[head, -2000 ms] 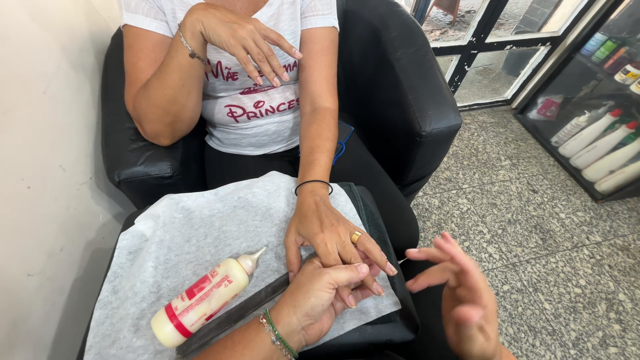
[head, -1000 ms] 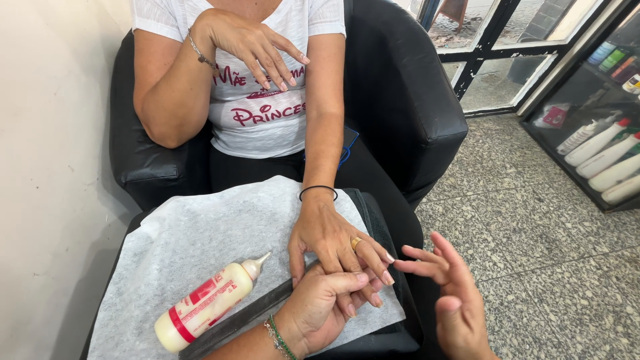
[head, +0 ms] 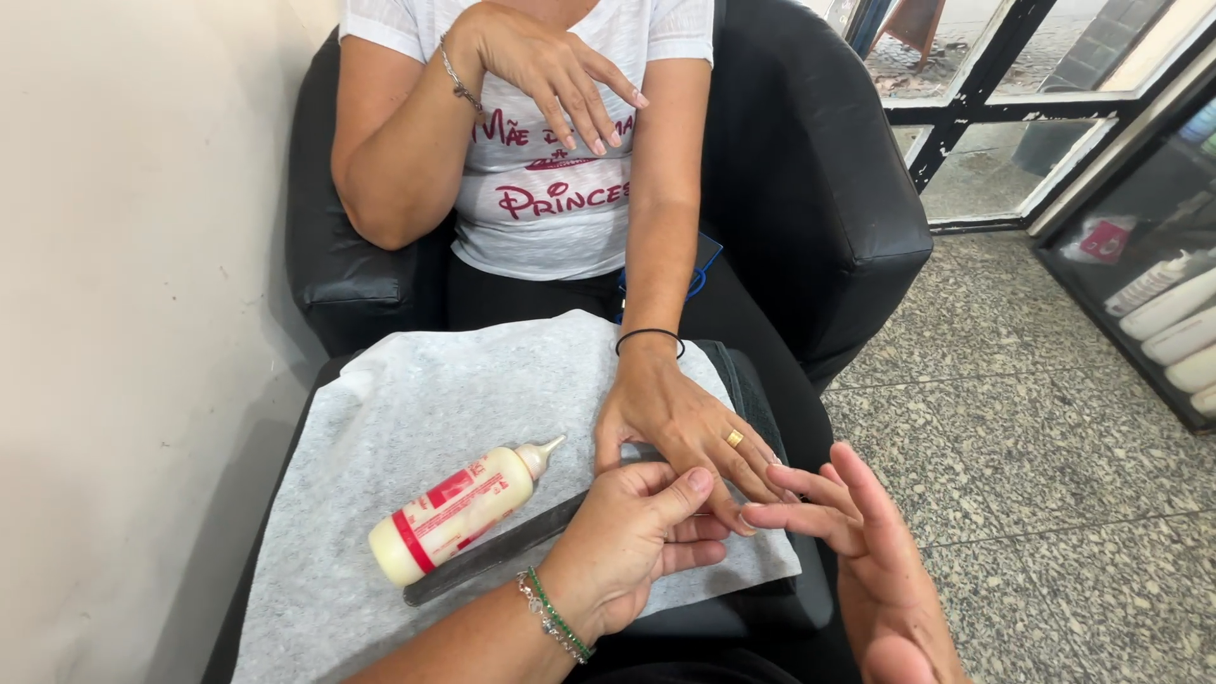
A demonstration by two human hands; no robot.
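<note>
A seated person's hand [head: 679, 418], with a gold ring and a black wrist band, lies palm down over a white cloth [head: 456, 399]. My left hand [head: 636, 541], wearing bracelets, holds a finger of that hand between thumb and fingers. My right hand [head: 874, 560] is raised palm up, fingers spread, its fingertips at the person's fingertips; no tool shows in it. A cream squeeze bottle [head: 451, 513] with a pointed nozzle lies on the cloth. Beside it a dark nail file [head: 499, 551] runs partly under my left hand.
The person sits in a black armchair [head: 807, 171], the other hand [head: 560, 81] raised at the chest. A pale wall [head: 142, 285] stands at left. At right are a glass-paned door [head: 959, 114] and a dark display case [head: 1130, 237] with several bottles, above a speckled stone floor [head: 1035, 418].
My right hand has moved in to the person's fingertips. My left hand still holds the person's hand; the bottle and file lie as before.
</note>
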